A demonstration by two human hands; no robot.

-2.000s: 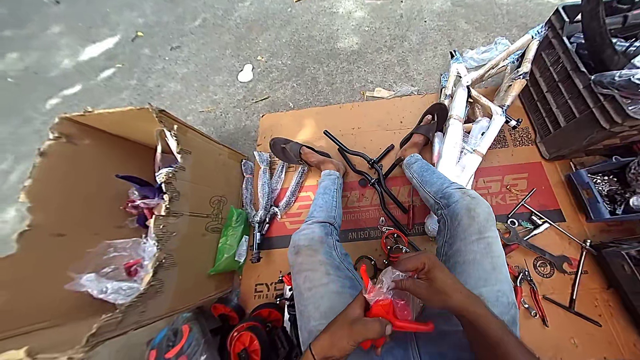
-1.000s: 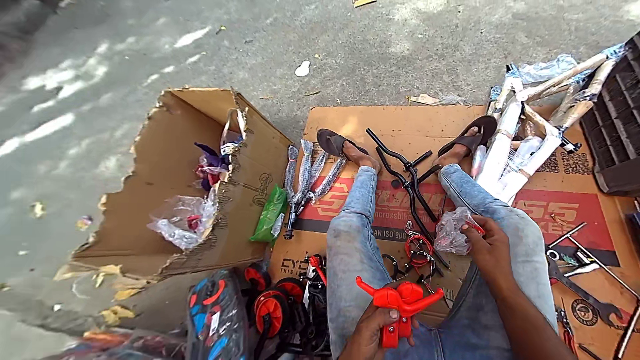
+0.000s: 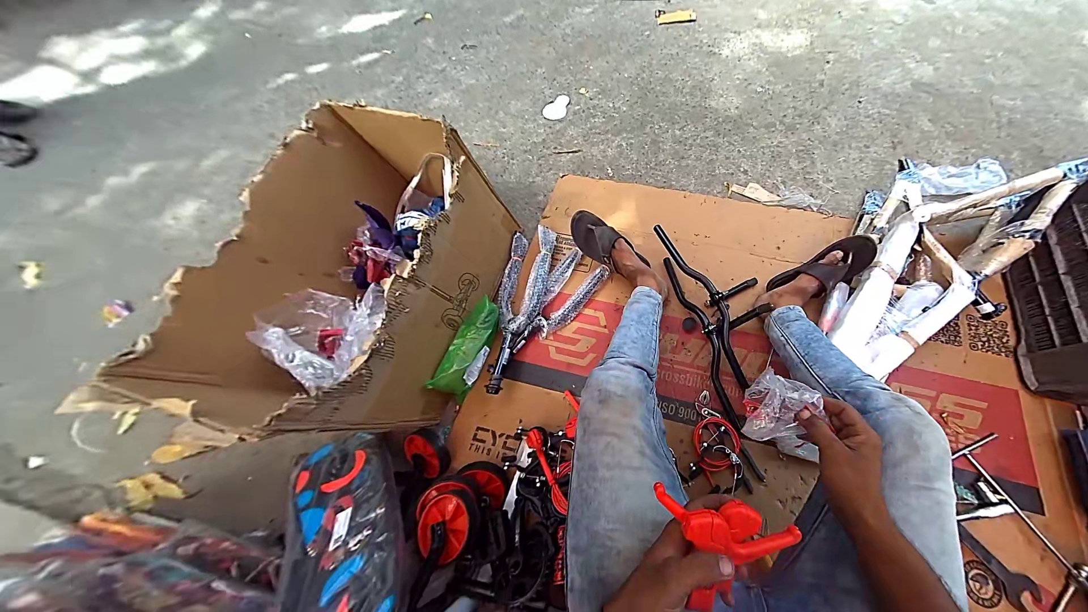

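Note:
My left hand (image 3: 671,565) grips a red plastic brake lever set (image 3: 731,531) above my lap. A crumpled clear plastic bag (image 3: 778,408), with something small and red inside, is pinched between the fingers of my right hand (image 3: 841,438) over my right thigh. Black bicycle handlebars (image 3: 718,327) lie on the cardboard sheet between my feet. Red cables with metal brake parts (image 3: 716,442) lie between my knees. Bubble-wrapped forks (image 3: 535,297) rest beside my left foot.
At left stands a torn cardboard box (image 3: 459,289) with plastic bags inside. A green packet (image 3: 466,347), black-and-red wheels (image 3: 446,518) and a wrapped seat-like item (image 3: 344,527) lie nearby. On the right are wrapped bicycle frames (image 3: 892,280), a black crate (image 3: 1054,297) and a wrench (image 3: 999,565).
The red levers and the plastic bag, together between my hands two seconds ago, are now apart. My right hand has moved away with the bag. The view has swung left.

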